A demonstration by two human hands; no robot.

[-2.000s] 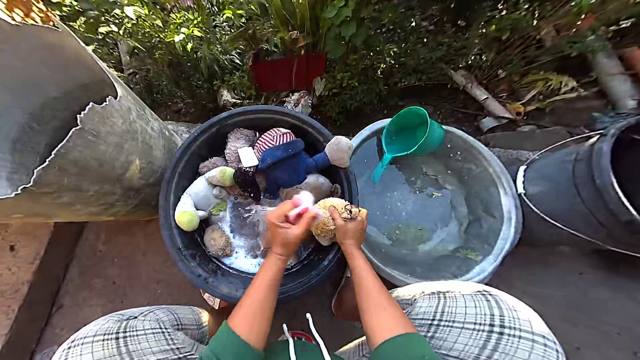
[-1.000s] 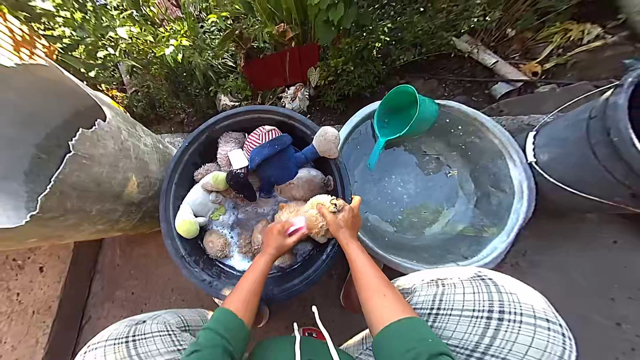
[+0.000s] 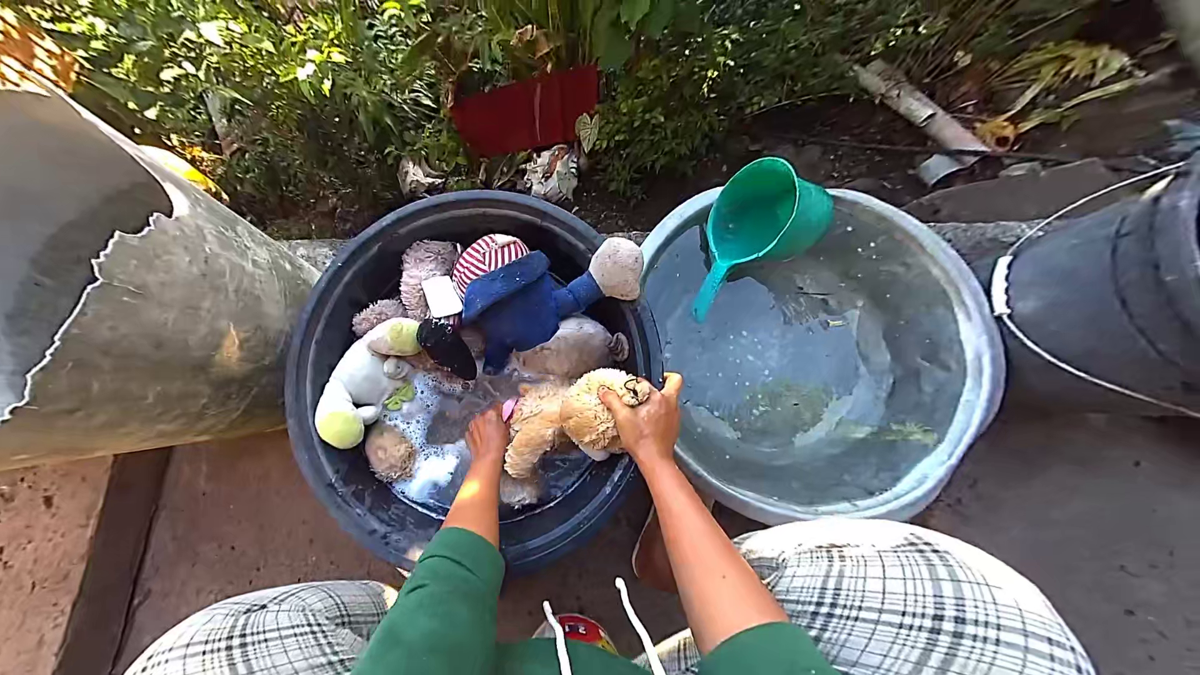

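A tan plush toy [image 3: 539, 417] lies on its side over soapy water in the black plastic tub [image 3: 314, 375]. My right hand [image 3: 649, 417] grips its fluffy head at the tub's right rim. Low in the suds, against the toy's body, is my left hand [image 3: 487, 436]; a bit of something pink shows at its fingers, mostly hidden. Behind them lies a plush toy in blue clothes with a red-striped part [image 3: 511, 300]. A white and yellow-green plush toy [image 3: 361, 384] rests at the tub's left side.
A grey basin of water [image 3: 984, 375] stands right of the tub, a green plastic dipper [image 3: 764, 216] at its back edge. Farther right is a black bucket [image 3: 1106, 291] with a wire handle. A large grey container with a jagged edge [image 3: 206, 328] lies at the left. Plants grow behind.
My left hand has moved down into the suds with the pink thing, which it held up near the toy's head two seconds ago. The tan toy's body now shows more, stretched leftward.
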